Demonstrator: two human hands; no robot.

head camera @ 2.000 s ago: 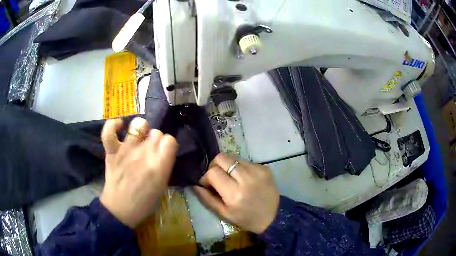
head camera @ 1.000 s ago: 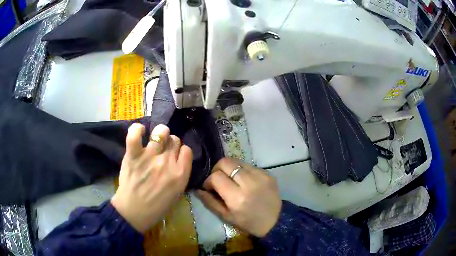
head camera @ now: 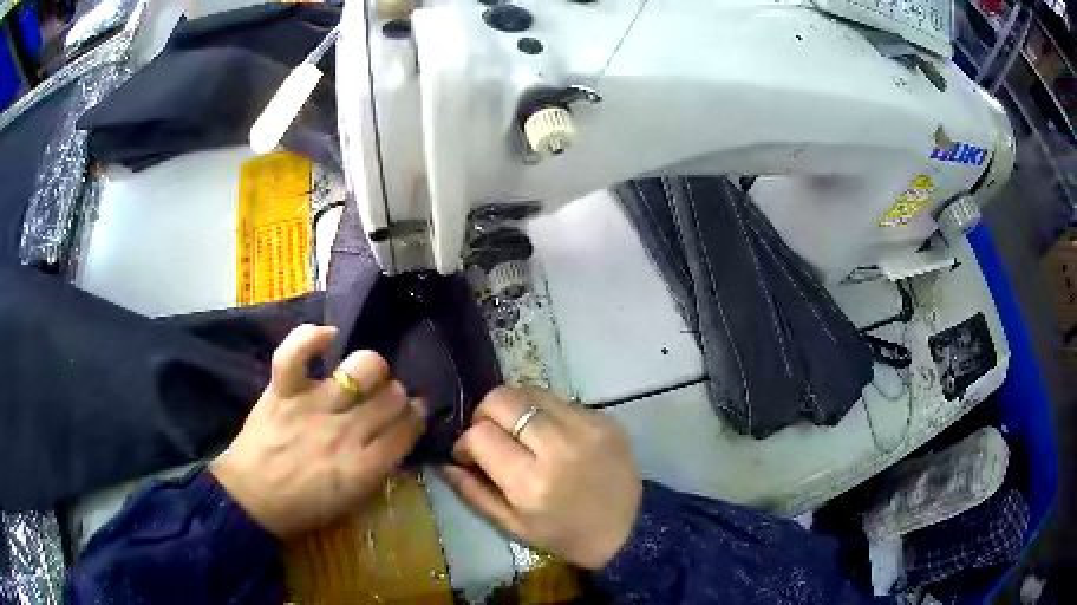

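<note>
The dark garment panel [head camera: 130, 378] runs from the left edge to under the needle area of the white sewing machine [head camera: 709, 101]. A dark folded part [head camera: 431, 343] of it lies below the presser foot. My left hand [head camera: 325, 437] rests on the cloth left of this part, fingers bent and fingertips pressed down on it. My right hand [head camera: 549, 473] pinches the near right edge of the dark part between thumb and fingers. The needle tip is too dark to make out.
Dark strips with pale stitch lines [head camera: 768, 307] fan out under the machine arm. Yellow tape [head camera: 274, 236] is on the table at left. More dark cloth [head camera: 213, 77] lies behind. A blue bin [head camera: 1027, 390] and checked cloth covers [head camera: 968, 532] are at right.
The view has shifted a little. My left hand has slid slightly down and its fingers are more curled. My right hand still pinches the cloth edge.
</note>
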